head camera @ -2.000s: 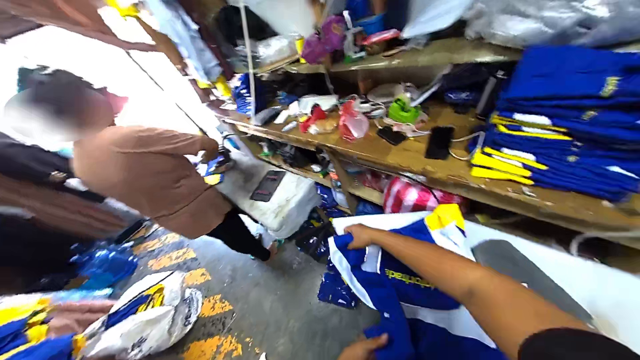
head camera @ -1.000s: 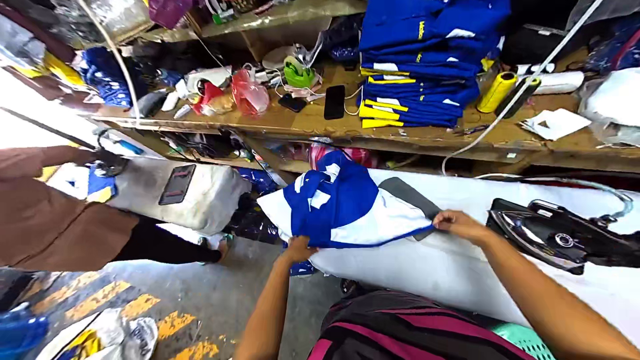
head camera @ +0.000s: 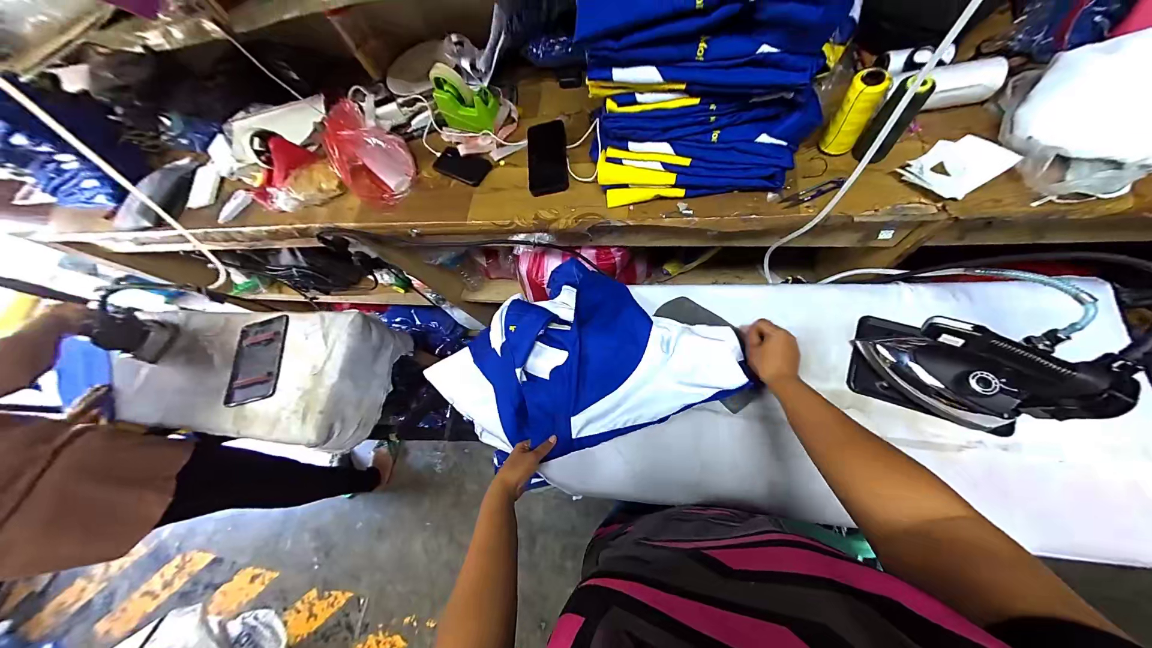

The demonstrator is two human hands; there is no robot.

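A blue and white garment lies bunched and partly spread across the left end of a white padded ironing table. My left hand pinches its near edge, thumb and fingertips on the blue cloth. At the garment's right end my right hand has its fingers closed on the blue-trimmed edge. A flat grey piece lies partly under the cloth. To the right of my right hand a black steam iron rests on a dark pad, with a hose running back from it.
Behind, a wooden shelf holds a stack of folded blue garments, a phone, a green tape dispenser and a yellow thread cone. At left a co-worker's arm reaches to another padded board. A white cord hangs at right.
The view has swung right since the earliest frame, bringing in the iron. My right hand, earlier at the garment's far side, now grips its right end. The garment is spread wider sideways.
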